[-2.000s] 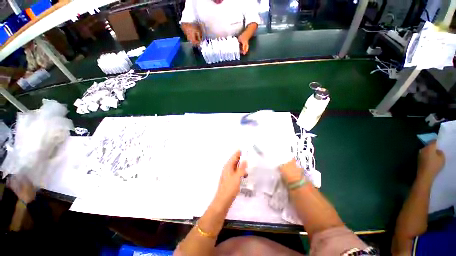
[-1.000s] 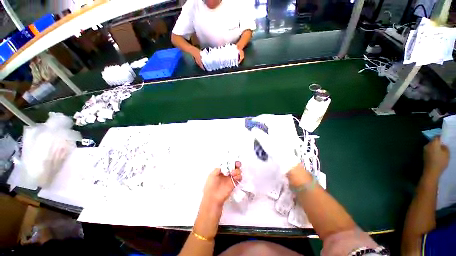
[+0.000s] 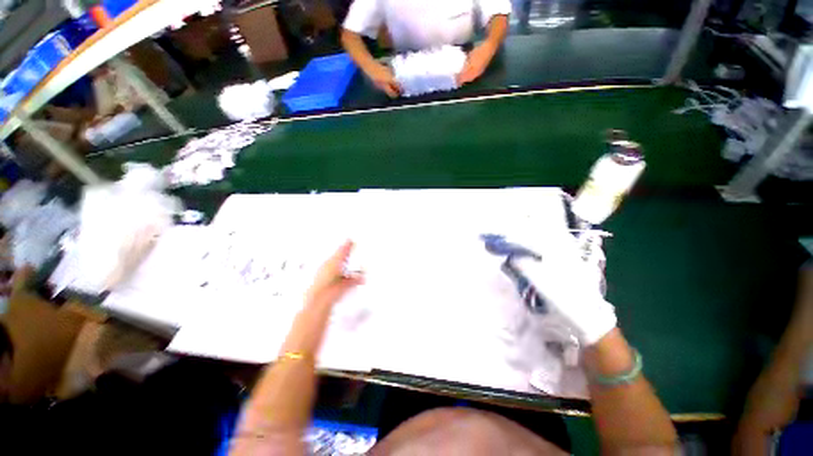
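Note:
My left hand (image 3: pixel 337 274), bare, is over the middle-left of the white sheet (image 3: pixel 419 294). A small white piece shows at its fingertips, blurred, so I cannot tell whether it is gripped. My right hand (image 3: pixel 566 289), in a white glove, holds a crumpled dark blue-grey cloth (image 3: pixel 526 276) above the right part of the sheet. Several white corded units (image 3: pixel 548 356) lie beside and partly below the glove, near the front edge. A blurred spread of small white corded pieces (image 3: pixel 254 267) lies on the left of the sheet.
A cream bottle with a dark cap (image 3: pixel 610 183) stands at the sheet's far right corner. Cloudy plastic bags (image 3: pixel 125 223) are at the left. A white heap (image 3: pixel 214 153) and a blue tray (image 3: pixel 319 82) lie beyond. A person opposite holds a row of white parts (image 3: pixel 429 71). A neighbour's arm (image 3: pixel 784 365) is at right.
The view has shifted. My left hand has moved left, away from the right hand, and the white unit hanging from it no longer shows clearly. My right hand with the cloth has moved right.

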